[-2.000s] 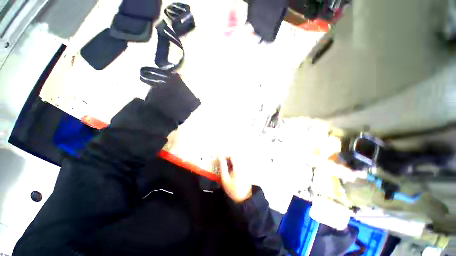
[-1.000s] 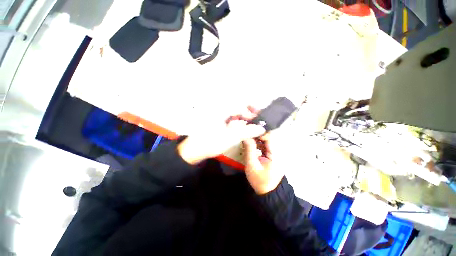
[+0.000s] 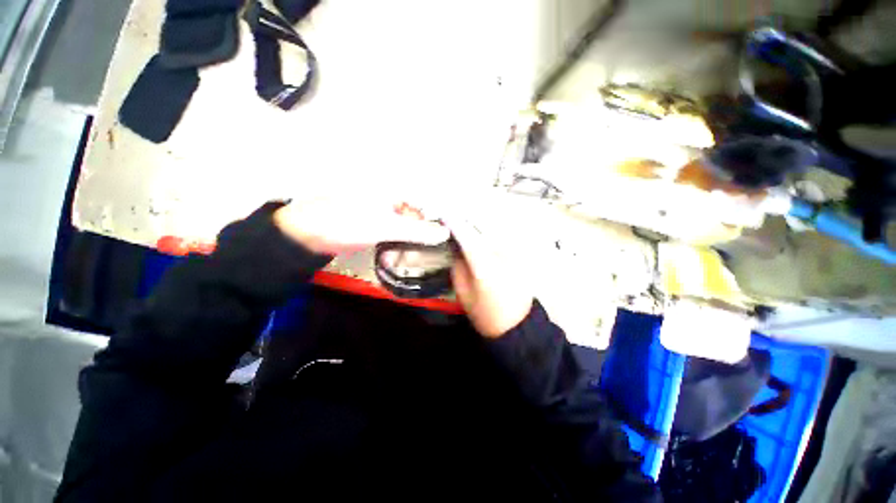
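A small black pouch [image 3: 414,287] is held over the table's red front edge, its open, curved rim showing with a thin pale line along it. My left hand [image 3: 356,228] holds it from the left and top, washed out by glare. My right hand [image 3: 488,285] grips its right side. Fingertips seem to show inside the pouch's opening; which hand they belong to I cannot tell.
Black pouch panels [image 3: 160,96] and a looped black band [image 3: 281,61] lie at the table's far left. The sewing machine [image 3: 678,167] with a blue hose [image 3: 843,232] is at right. A blue crate [image 3: 803,398] with black pieces stands at lower right.
The dark flat piece was held out over the table by both hands; now a pouch with its open rim visible is nearer my body, at the red edge. The camera view has shifted.
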